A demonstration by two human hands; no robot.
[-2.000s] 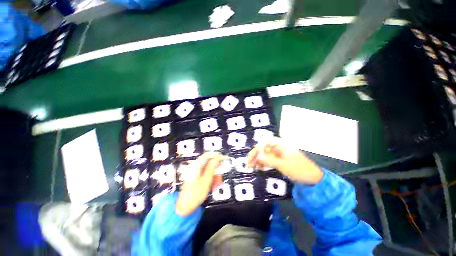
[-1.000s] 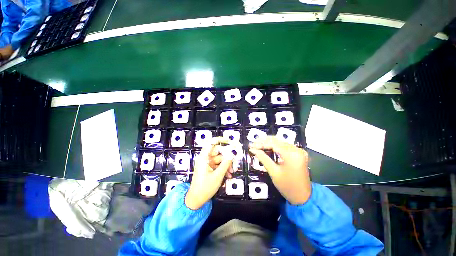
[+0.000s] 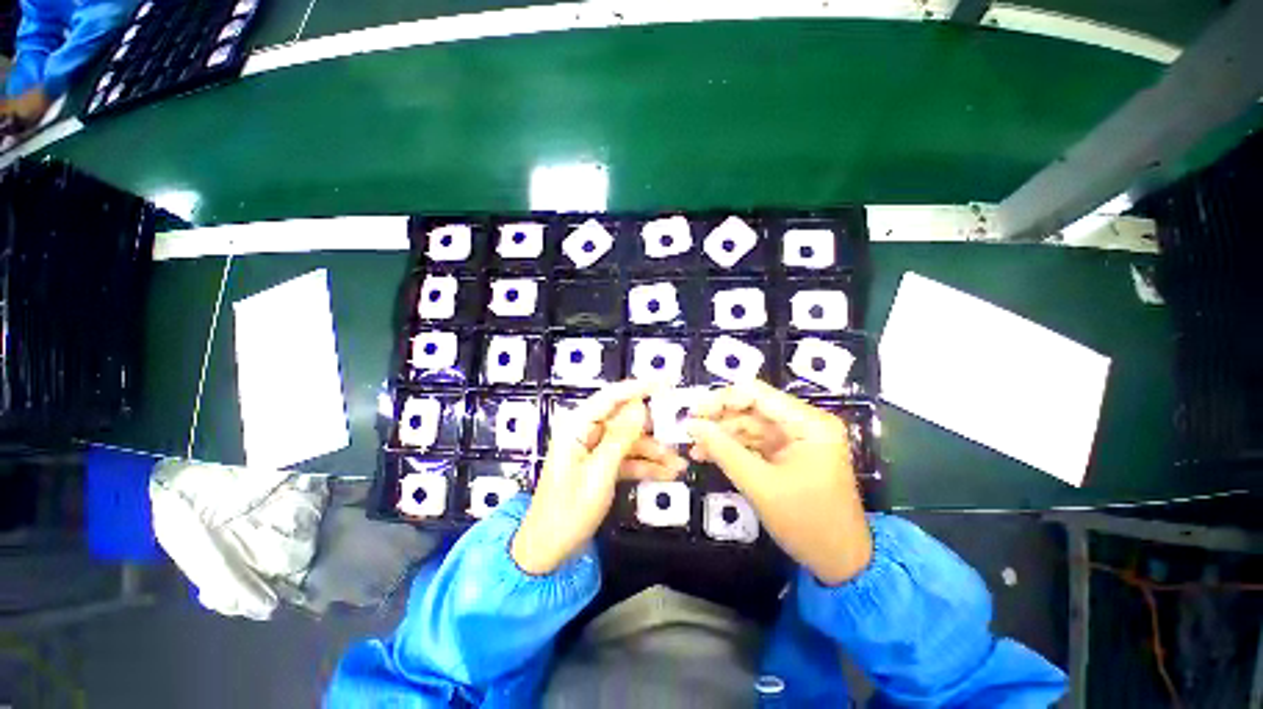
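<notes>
A small white square part (image 3: 679, 416) with a dark centre is held between my two hands above the black blister tray (image 3: 592, 302). My left hand (image 3: 593, 471) pinches its left side with thumb and finger. My right hand (image 3: 783, 464) has its fingertips at its right side. The tray holds rows of similar white parts with dark round centres. One pocket in the second row from the far side is empty. My hands hide several pockets in the near rows. Whether a film or label is on the part is too small to tell.
A white sheet (image 3: 995, 374) lies right of the tray, and a narrower white sheet (image 3: 291, 371) left. A green belt (image 3: 776, 118) with pale rails runs beyond. Black stacks (image 3: 69, 298) stand at far left and right. Crumpled cloth (image 3: 243, 533) is lower left. A coworker's sleeve (image 3: 56, 49) shows upper left.
Two seconds ago my hands were lower over the tray and further apart. They have come together around the white part. The view has shifted slightly since one second ago.
</notes>
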